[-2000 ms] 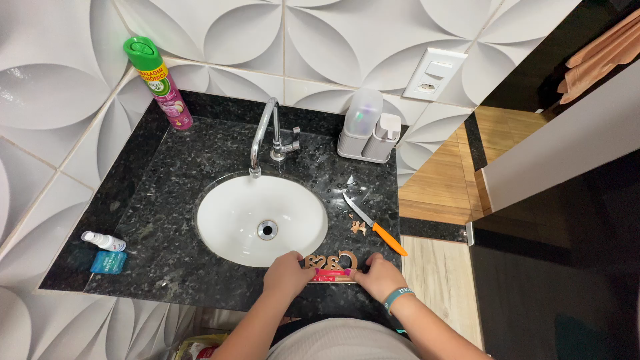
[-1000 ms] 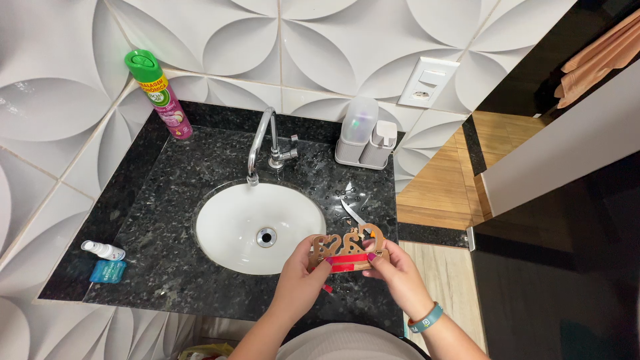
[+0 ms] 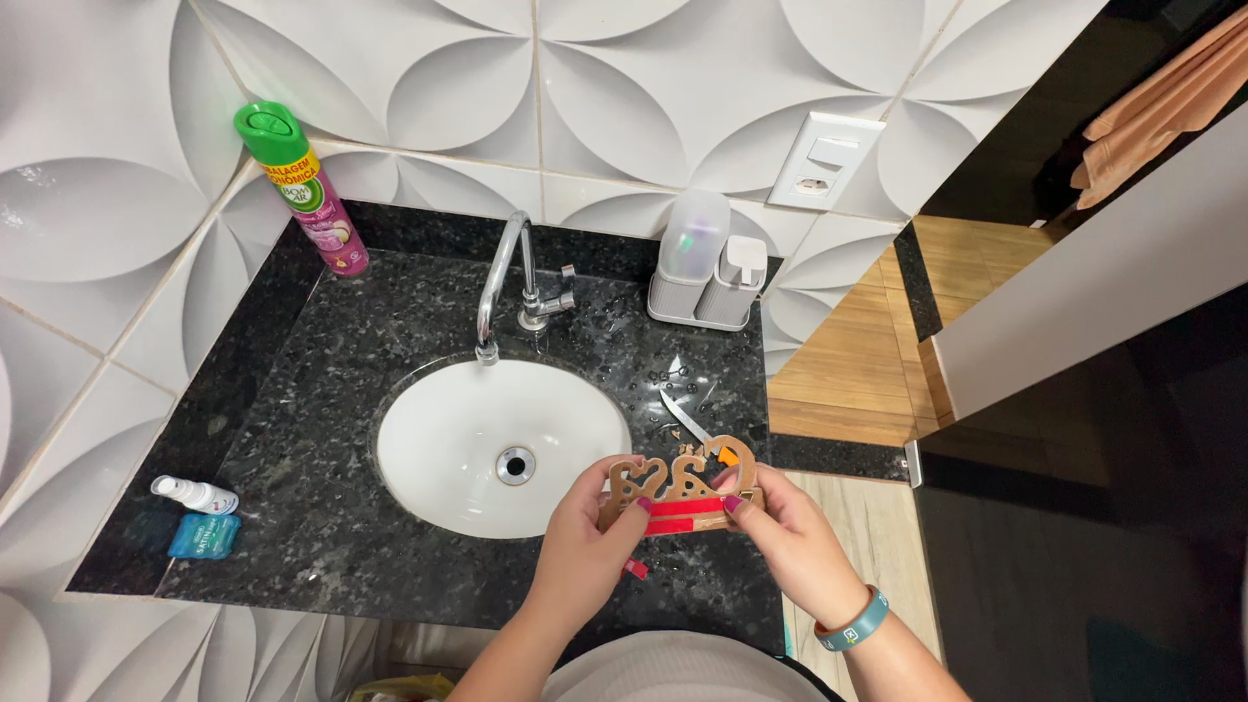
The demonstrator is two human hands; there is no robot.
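Note:
My left hand (image 3: 585, 546) and my right hand (image 3: 795, 546) hold a brown cut-out letter sign (image 3: 678, 487) by its two ends, above the front of the black granite counter. Red tape strips (image 3: 682, 509) run along its lower part, with my thumbs against them. Behind the sign lies a knife (image 3: 685, 416) with an orange handle, its handle mostly hidden by the sign. Small brown scraps (image 3: 686, 449) lie beside the blade. A small red piece (image 3: 636, 568) is on the counter near my left hand.
The white oval sink (image 3: 439, 458) with a chrome faucet (image 3: 526, 283) is left of my hands. A soap dispenser set (image 3: 704, 273) stands behind. An air freshener can (image 3: 307, 195), a small white bottle (image 3: 195, 494) and a blue packet (image 3: 204, 536) are at the left.
The sign has been raised from low at the counter's front edge, and its red-taped face now shows more. Both hands still hold it. The knife stays on the counter.

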